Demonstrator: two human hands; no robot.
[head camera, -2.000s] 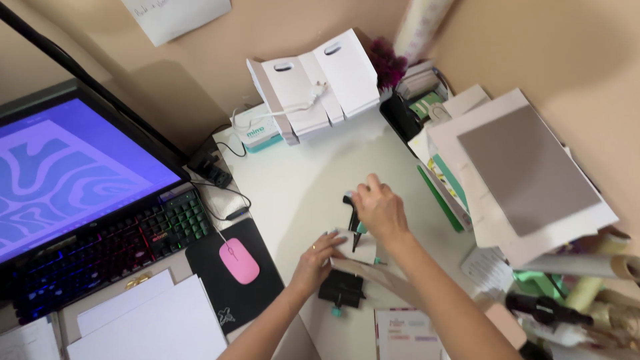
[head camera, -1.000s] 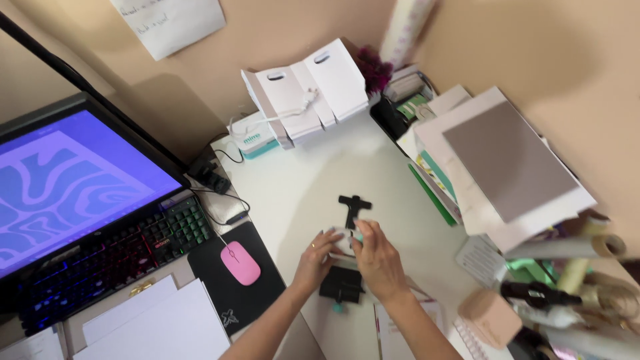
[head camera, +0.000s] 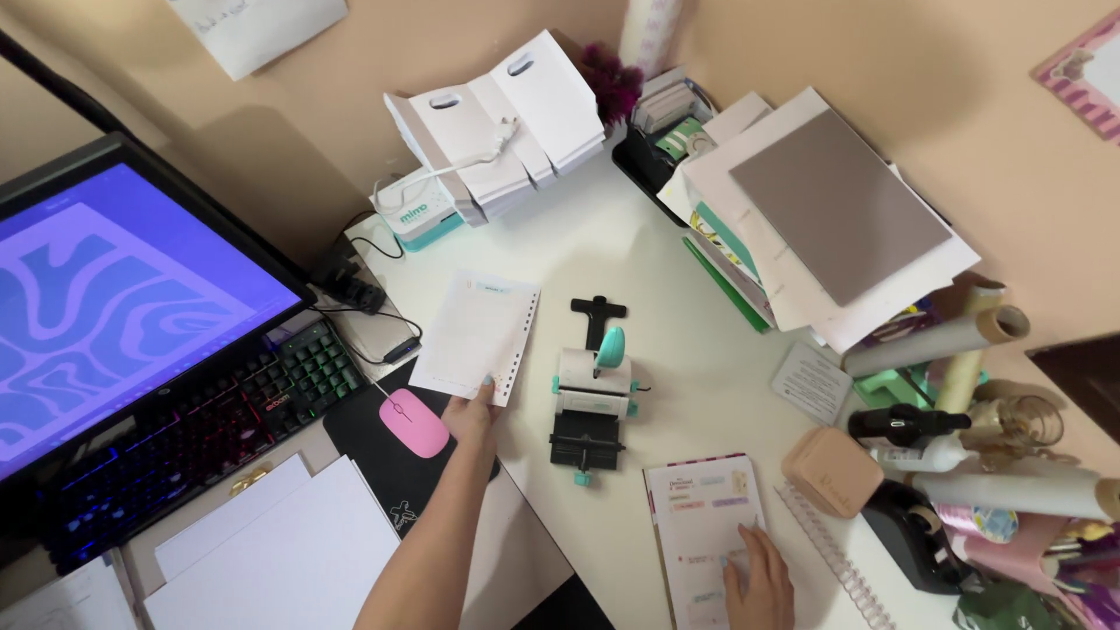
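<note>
My left hand (head camera: 471, 418) pinches the lower edge of a printed sheet (head camera: 477, 337) with a row of punched holes along its right side, beside the pink mouse (head camera: 414, 423). Fingers of my right hand (head camera: 758, 573) rest on a printed planner page (head camera: 704, 525) in a stack near the desk's front; whether they grip it I cannot tell. Between the hands stands a small white and black hole punch (head camera: 595, 381) with a teal lever (head camera: 611, 348) and a black T-shaped guide (head camera: 598, 308) sticking out at its far end. Neither hand touches the punch.
A monitor (head camera: 131, 297) and lit keyboard (head camera: 210, 437) are at left. White folded card pieces (head camera: 516, 114) lie on a box at the back. Stacked papers (head camera: 840, 210) stand at right, above paper rolls (head camera: 936, 341), a tape dispenser (head camera: 919, 534) and a spiral binding coil (head camera: 836, 560).
Both hands have left the punch. My left hand has moved left and now holds a punched sheet; my right hand has moved right onto the printed pages.
</note>
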